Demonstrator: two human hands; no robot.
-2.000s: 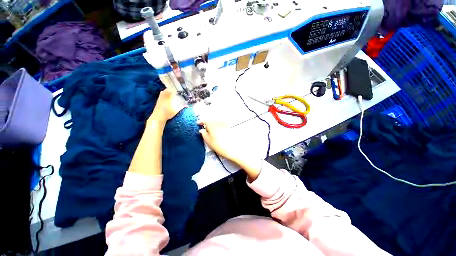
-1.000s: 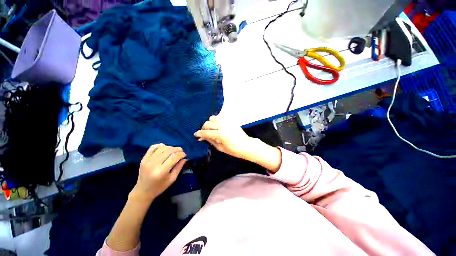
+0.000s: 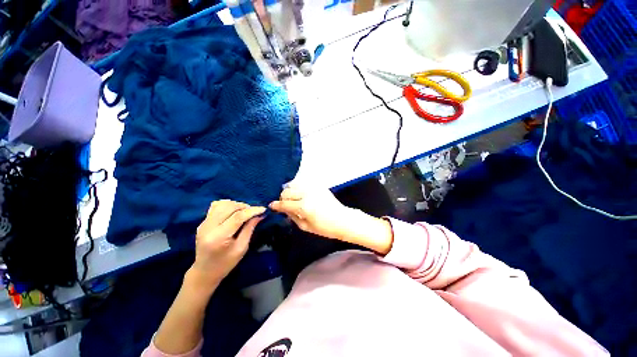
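A dark blue garment piece (image 3: pixel 202 132) lies crumpled on the white table, its right part flatter and lit beside the needle area. The presser foot and needle (image 3: pixel 288 66) of the sewing machine (image 3: pixel 461 24) are at its upper right edge. My left hand (image 3: pixel 227 233) pinches the garment's near edge at the table front. My right hand (image 3: pixel 307 209) pinches the same edge, fingertips almost touching the left ones. What exactly lies between the fingertips is too small to tell.
Scissors with red and yellow handles (image 3: pixel 436 97) lie right of the needle, beside a wavy dark cord (image 3: pixel 381 101). A black device (image 3: pixel 548 56) with a white cable is at the right. A lilac bin (image 3: pixel 56 97) and black trim bundle (image 3: pixel 42 216) are at the left. A blue crate (image 3: pixel 614 42) stands far right.
Both hands have come from the needle area to the garment's near edge, and the fingertips have since moved closer together. The view has shifted, with the machine now higher in the picture.
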